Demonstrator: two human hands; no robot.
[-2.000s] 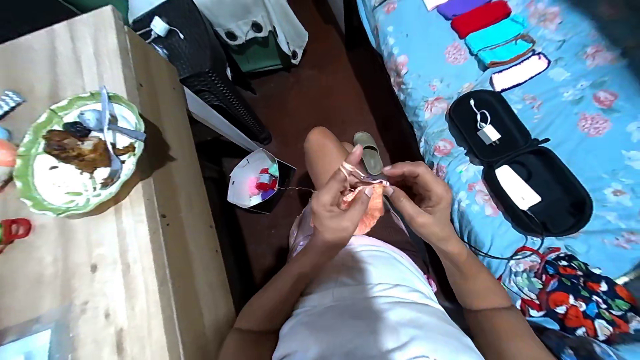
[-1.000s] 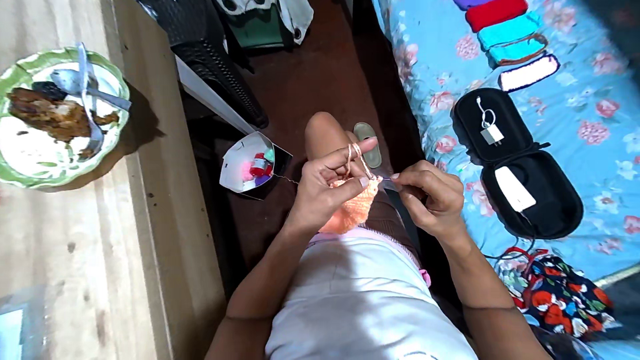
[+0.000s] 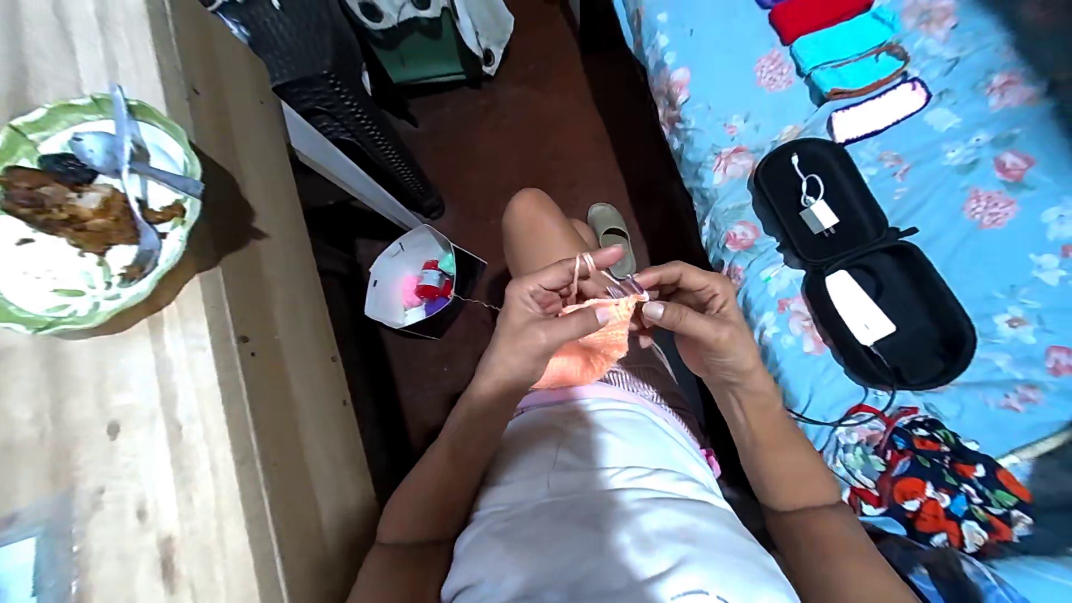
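An orange crocheted piece (image 3: 586, 356) hangs over my lap, its upper edge pinched between the thumb and fingers of my left hand (image 3: 548, 314). Pale yarn (image 3: 589, 266) loops round the raised index finger of that hand. My right hand (image 3: 699, 314) is at the right end of the edge, its thumb and fingers closed on a thin, shiny tool, which looks like a crochet hook (image 3: 632, 286); its tip is hard to make out. A strand of yarn (image 3: 479, 302) runs from an open box (image 3: 385, 289), which holds a red yarn ball (image 3: 433, 283) and other coloured yarn, toward my left hand.
On the left, a wooden table (image 3: 226, 402) bears a green-rimmed plate (image 3: 63, 314) with food and cutlery. To the right, a bed with a floral sheet (image 3: 737, 184) holds an open black case (image 3: 955, 335), folded knitted pieces (image 3: 846, 50) and patterned cloth (image 3: 946, 486). A dark chair (image 3: 335, 92) stands behind the box.
Both hands stay at the crocheted edge. My right hand has drawn closer to my left than one second ago, and its fingers have changed position.
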